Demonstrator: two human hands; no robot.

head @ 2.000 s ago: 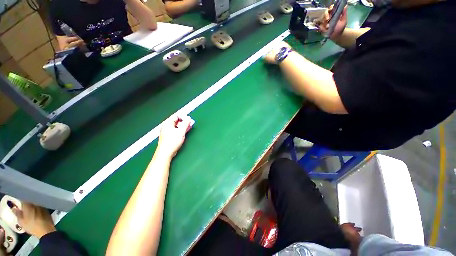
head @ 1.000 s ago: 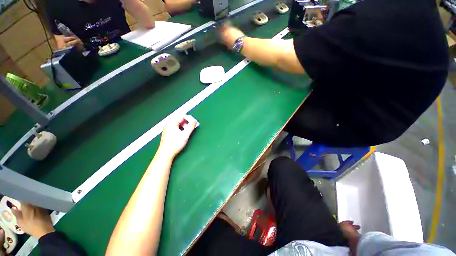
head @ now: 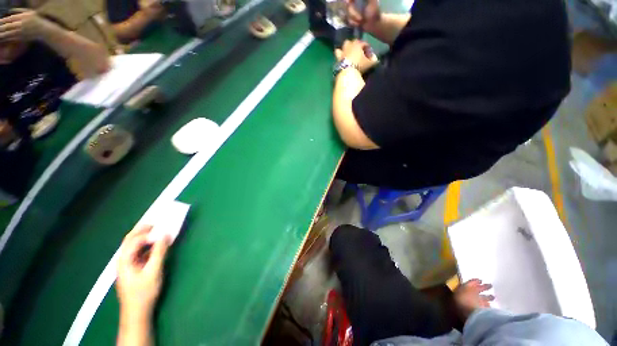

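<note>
My left hand (head: 141, 260) is over the bench near its white edge strip. Its thumb and finger are pinched on a small flat white card (head: 174, 219), which sticks out beyond the fingertips. My right hand (head: 473, 296), below a light blue sleeve, is at the near rim of a white tray (head: 572, 260). Its fingers reach over the rim and the palm is partly hidden. The tray holds a small dark mark or part, too blurred to name.
A cream housing (head: 196, 136) lies by the strip (head: 237, 116); another blurred housing (head: 109, 144) is farther left. A worker in black (head: 460, 94) sits ahead on a blue stool (head: 392, 206). Another person is across the bench (head: 230, 250). A yellow line (head: 555, 169) crosses the floor.
The view has swung right. My left hand has turned and more of the card shows. The neighbour's arm has drawn back from the line to the dark device.
</note>
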